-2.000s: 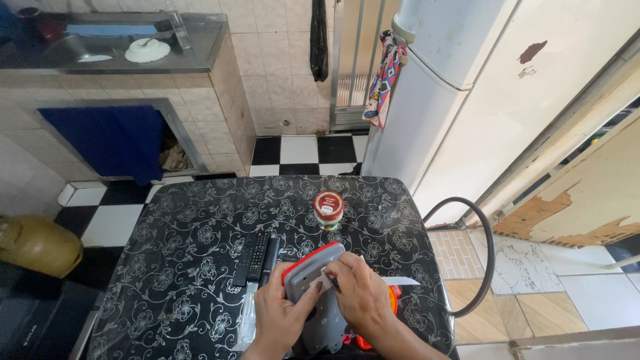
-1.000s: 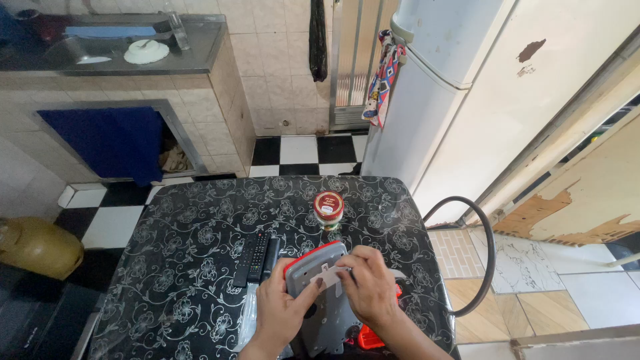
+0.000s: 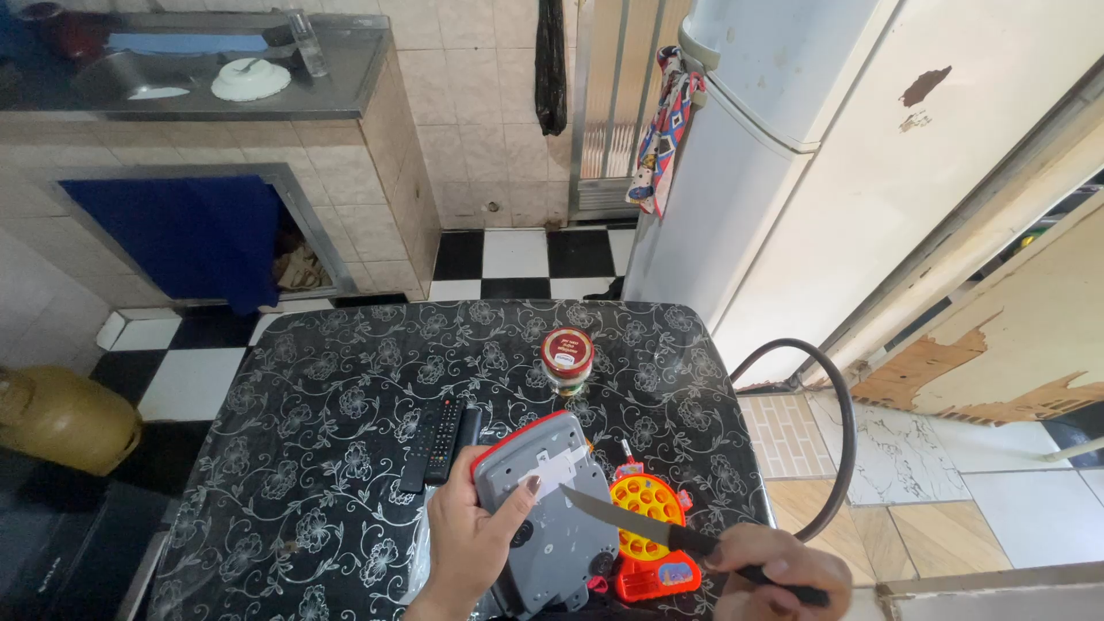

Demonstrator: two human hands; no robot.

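My left hand (image 3: 474,526) grips a grey plastic toy with a red rim (image 3: 561,535), tilted with its underside up, the thumb by a white strip of tape or paper (image 3: 552,473) stuck there. In my right hand (image 3: 776,573) is a knife (image 3: 638,523) with a black handle; its blade points left, the tip close to the white strip. Whether the tip touches the toy, I cannot tell. Partly under the blade, a red and yellow plastic toy (image 3: 642,492) with round holes lies on the table.
On the table with a floral black cover (image 3: 328,431) lie remote controls (image 3: 444,435); a jar with a red lid (image 3: 567,354) stands farther back. A refrigerator (image 3: 724,190) is beyond the right back corner. A dark hose (image 3: 849,431) curves beside the table's right edge.
My right hand has moved off the white strip to the lower right, and the knife now points across the toy. My left hand keeps its hold on the grey toy.
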